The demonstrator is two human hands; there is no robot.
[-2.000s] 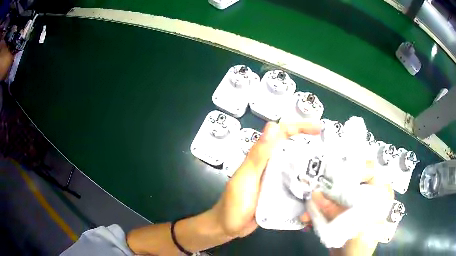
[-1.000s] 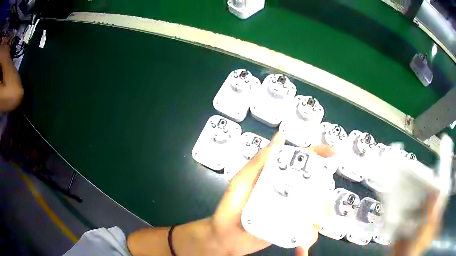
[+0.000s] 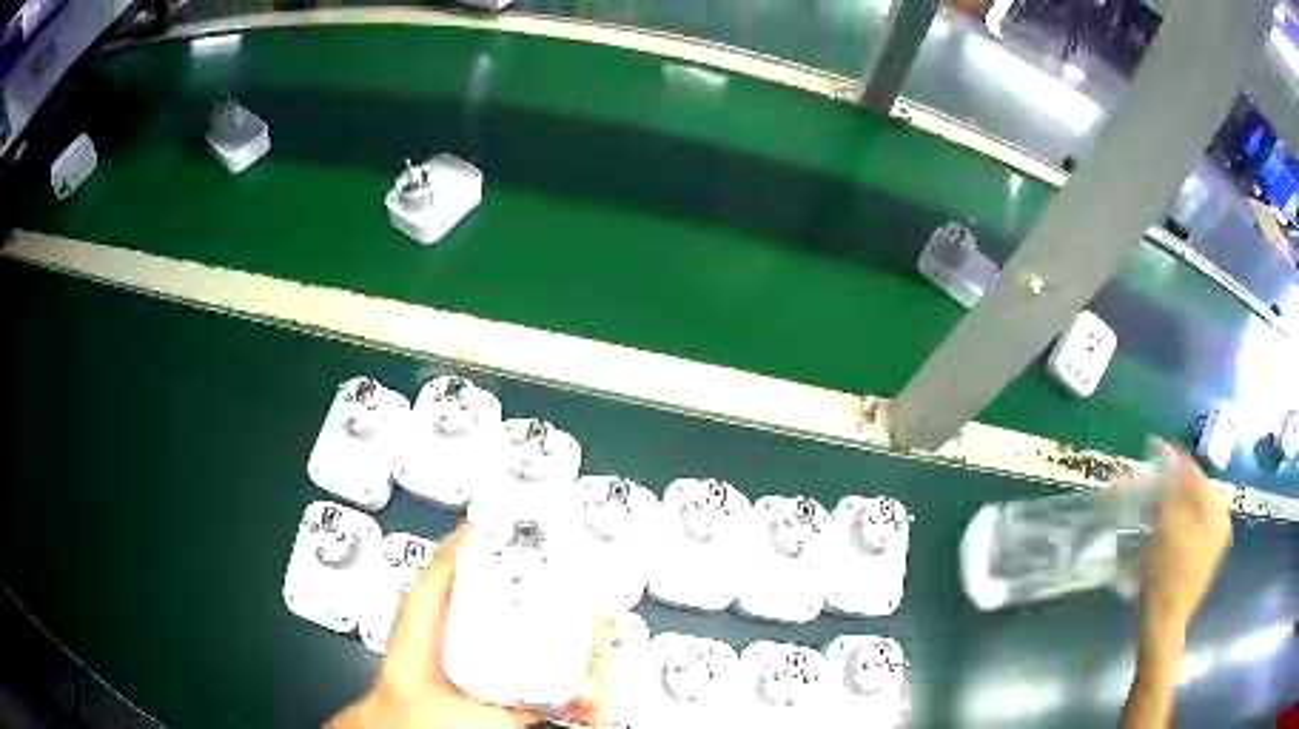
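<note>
My left hand (image 3: 416, 669) holds a white plug-in socket adapter (image 3: 520, 627), pin side up, above the near bench. Glare washes out its surface. My right hand (image 3: 1182, 548) is at the right end of a clear bottle (image 3: 1047, 548) lying on its side. The hand is blurred, with something whitish at its fingers; whether it grips the bottle or a cloth cannot be told. Several adapters (image 3: 701, 541) stand close together in two rows on the bench, pins up. The held adapter and my left hand partly cover some of them.
A cream edge rail (image 3: 598, 373) runs between the bench and the green belt (image 3: 641, 257). Scattered adapters (image 3: 436, 197) lie on the belt. A thick grey post (image 3: 1083, 214) rises from the rail at right. Light glares off the bench at lower right.
The view has swung right. My right hand has moved away from the held adapter to the bottle. My left hand still holds the adapter; the bench rows look unchanged.
</note>
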